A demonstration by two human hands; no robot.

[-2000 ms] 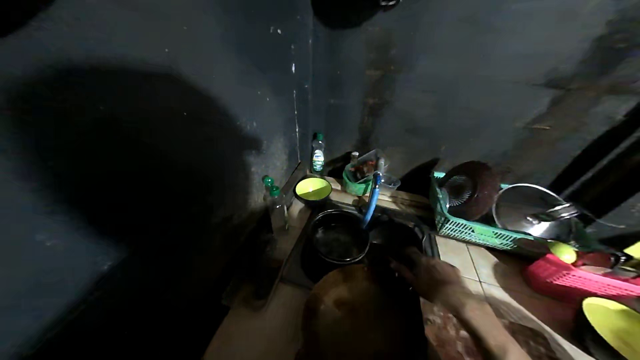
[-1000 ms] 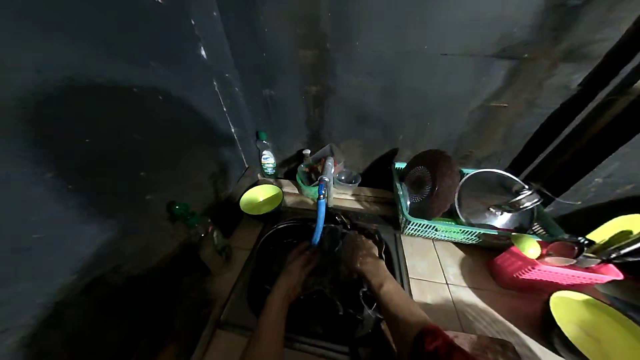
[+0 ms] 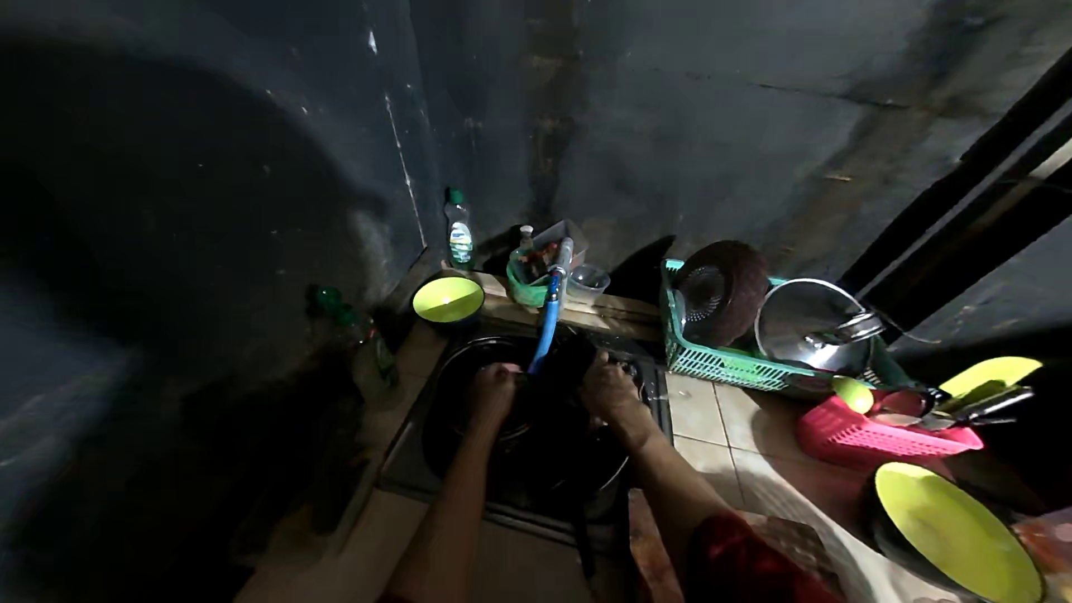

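Both of my hands are over a dark sink [image 3: 402,477] set in a tiled counter. My left hand [image 3: 496,389] is at the left of a blue hose [image 3: 546,335] that hangs from the metal tap [image 3: 563,255]; its fingers are curled, and what they touch is too dark to tell. On the hose's right, my right hand [image 3: 610,389] grips a dark object [image 3: 569,360] whose kind I cannot make out. Dark cookware, with a round rim showing, lies in the sink below my hands. A long dark handle [image 3: 584,536] sticks out over the sink's front edge.
Behind the sink stand a yellow-green bowl [image 3: 448,300], a dish soap bottle [image 3: 459,234], a green tub [image 3: 528,291] and a clear cup [image 3: 588,280]. Another bottle [image 3: 377,360] is at left. At right are a green basket [image 3: 729,367], a pink basket [image 3: 871,440] and a yellow-green dish [image 3: 955,532].
Two seconds ago a large round brown thing was in front of the sink beside my right hand; it no longer shows there. My left hand, not visible then, has come in over the sink.
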